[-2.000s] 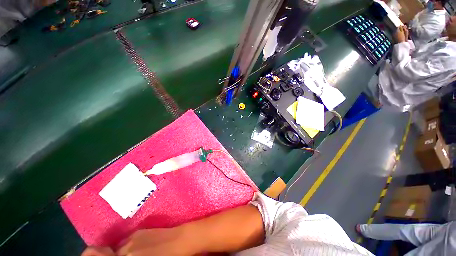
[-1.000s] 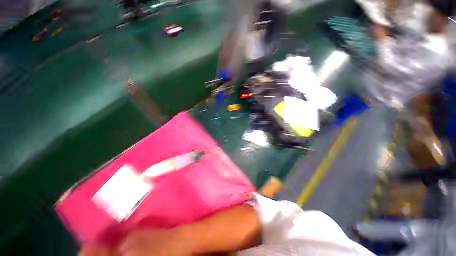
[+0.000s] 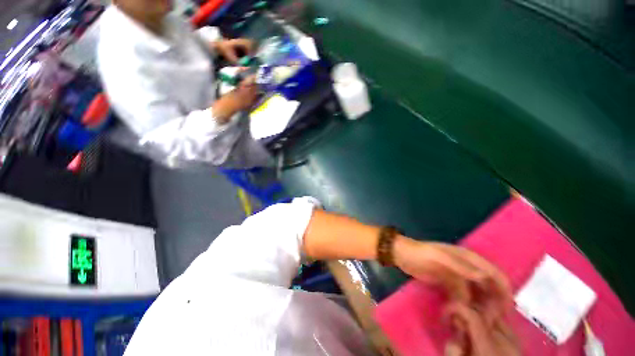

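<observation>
My left hand point(image 3: 452, 270), with a brown band at the wrist, is over the pink mat point(image 3: 411, 314), palm down and blurred. My right hand point(image 3: 480, 332) is close below it at the bottom edge, partly cut off and overlapped by my left fingers. I cannot tell whether either hand holds anything. A white paper pad point(image 3: 555, 299) with dark dabs along its lower edge lies on the mat, right of my hands. The front end of the syringe point(image 3: 593, 345) shows beside the pad; the rest is out of the picture.
A person in a white smock point(image 3: 163, 90) works at the bench at upper left. A white container point(image 3: 350, 92) stands on the green bench point(image 3: 418, 167) near them. A lit green sign point(image 3: 82, 259) and a blue shelf point(image 3: 90, 306) are at lower left.
The view has swung left, so the black box is gone and the neighbouring worker shows. The mat, pad and syringe now lie at lower right. My left forearm and both hands have come into view.
</observation>
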